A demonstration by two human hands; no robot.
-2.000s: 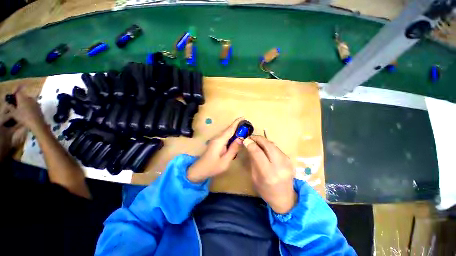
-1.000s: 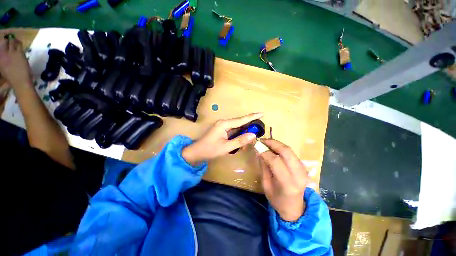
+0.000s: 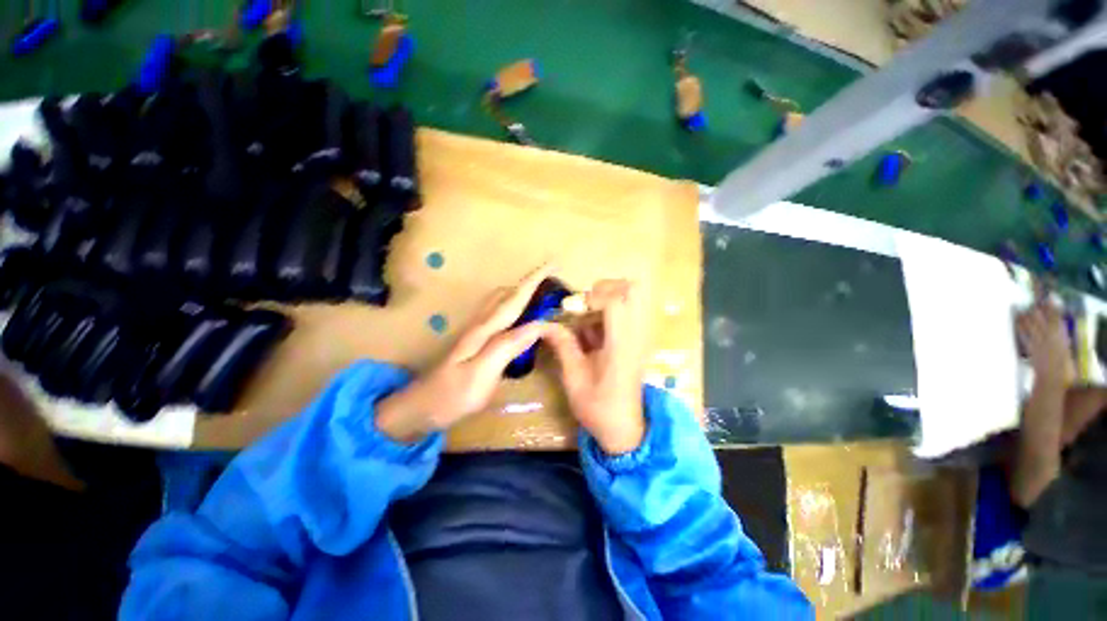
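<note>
My left hand [image 3: 471,370] holds a black plastic housing [image 3: 522,362] above the cardboard work mat [image 3: 486,194]. A blue battery [image 3: 541,306] shows inside the housing. My right hand [image 3: 607,370] is at the housing's right side, its fingers touching or close to my left fingertips. A small white part [image 3: 574,303] shows at my right fingertips, with something brownish just below it. The fingers hide most of the housing and the exact grip on the small part.
Black shells [image 3: 304,249] are stacked in rows at left. The green conveyor belt [image 3: 595,73] carries battery-and-board sets across the top. A grey metal post [image 3: 838,134] slants at upper right. A dark green surface [image 3: 807,328] lies right of the mat. People's arms show at both sides.
The view has shifted right, so the mat and shells sit further left. My right hand has turned more upright, its fingers now over the housing. Another person's hand now shows at far right.
</note>
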